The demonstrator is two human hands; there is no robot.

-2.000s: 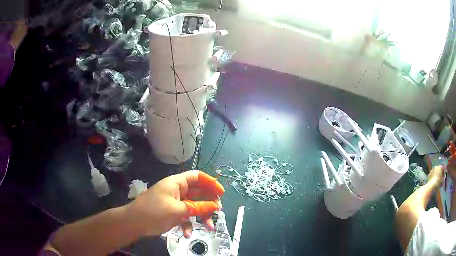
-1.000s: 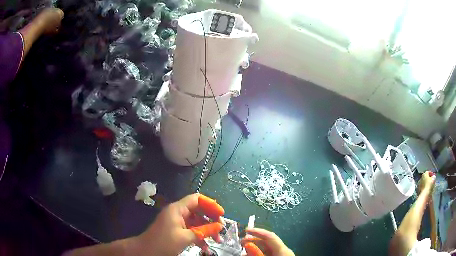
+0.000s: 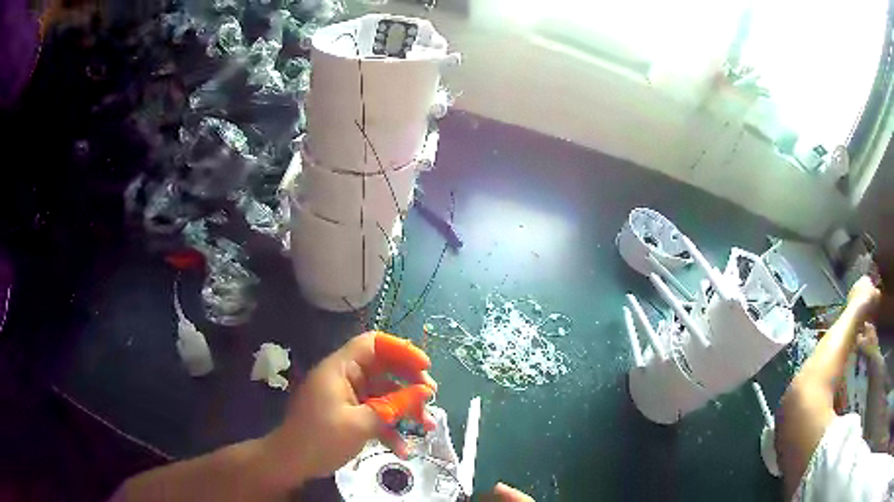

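A white camera housing with a round dark central hole and an upright white antenna lies at the bottom centre, cut off by the lower edge. My left hand, with orange cots on two fingertips, is curled at the housing's upper end. Its fingers touch the housing there, and a small greyish piece shows between the cotted fingertips; I cannot tell what it is. My right hand shows only as a small bit of a finger at the bottom edge, right of the antenna; the rest is out of the picture.
Stacked housings stand behind my left hand, black wires hanging down. Tangled white rings lie mid-table. More housings are at right beside another person's arm. At left are bagged parts, a needle-spout bottle and a crumpled white lump.
My right hand was at the housing one second ago and has moved down, mostly out of the picture. My left hand stays at the housing. The other person's hand at upper left is gone.
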